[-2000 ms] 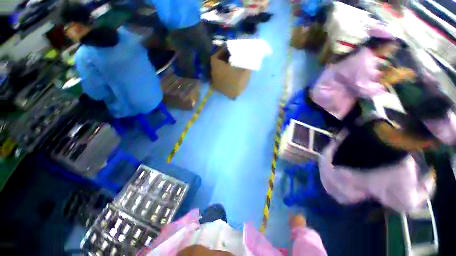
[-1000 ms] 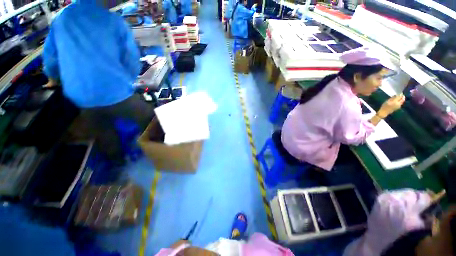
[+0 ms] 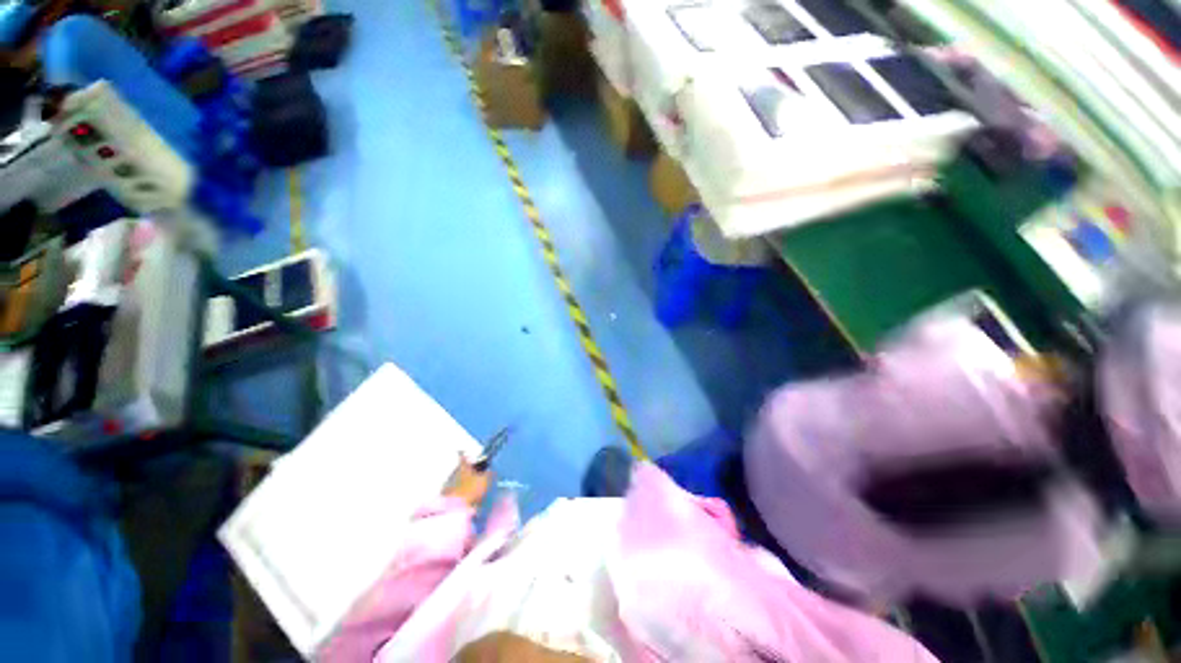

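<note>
My left hand [image 3: 469, 482] is at the lower middle, at the end of a pink sleeve, blurred. It holds a slim dark hand tool [image 3: 492, 448] that points up and to the right. A flat white foam sheet or box lid [image 3: 356, 499] lies beside and partly behind my left hand and sleeve. My right hand is not in view; only the pink right sleeve shows at the bottom.
Blue floor [image 3: 402, 207] with a yellow-black aisle tape [image 3: 557, 266] runs ahead. A person in pink [image 3: 829, 453] sits at the green bench [image 3: 881, 266] on the right, near stacked white trays [image 3: 803, 168]. A blue stool [image 3: 680, 272] stands beside it. A person in blue [image 3: 58, 557] is at the left.
The view has moved forward along the aisle. The white sheet and carton are now beside my left hand, which has come further into view with the tool. My right hand has left view since two seconds ago.
</note>
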